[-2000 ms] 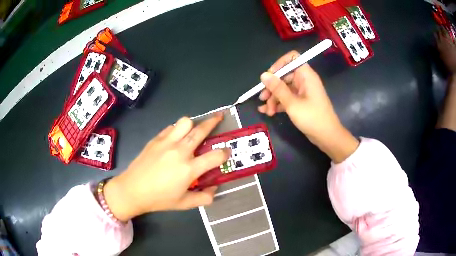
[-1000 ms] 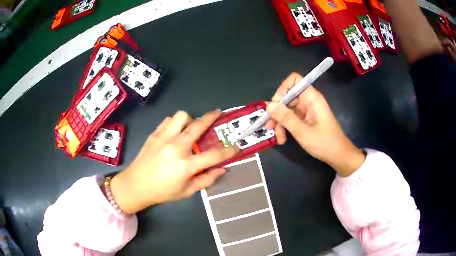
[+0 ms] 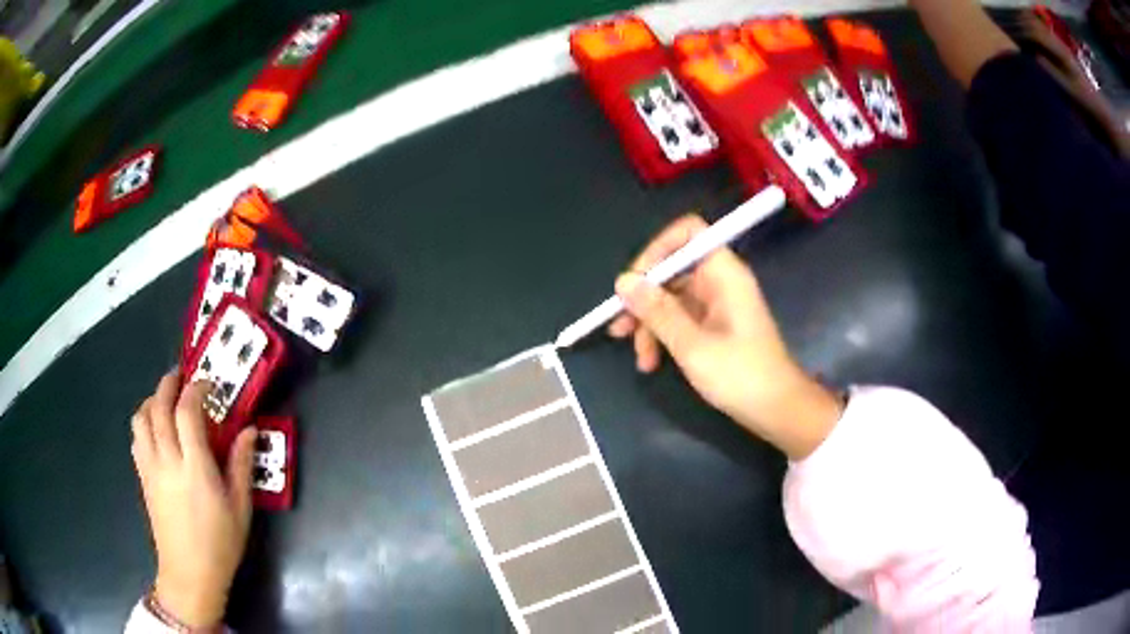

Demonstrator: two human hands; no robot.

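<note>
My left hand (image 3: 192, 495) is around the lower end of a red housing (image 3: 254, 384) on the left pile; the fingers hide its lower end. This housing has a white circuit board with black marks. My right hand (image 3: 719, 334) holds white tweezers (image 3: 675, 264) like a pen. Their tip is at the top right corner of a backing sheet (image 3: 450, 445), apparently touching it. The sheet bears a row of grey-brown adhesive rectangles (image 3: 533, 464) with white gaps and lies on the dark bench, running out of the bottom of the picture.
The left pile also has a dark unit (image 3: 312, 303) and other red units. Several red-orange units (image 3: 675, 118) lie at the upper right. Two units (image 3: 291, 68) lie on the green belt (image 3: 409, 43) behind its white rail (image 3: 372, 120). Another person's dark sleeve (image 3: 1047, 161) is at the right.
The red housing held over the sheet is gone from there. My left hand has moved to the left pile. The tweezers have moved off the circuit board to the sheet's corner. Another unit shows on the belt.
</note>
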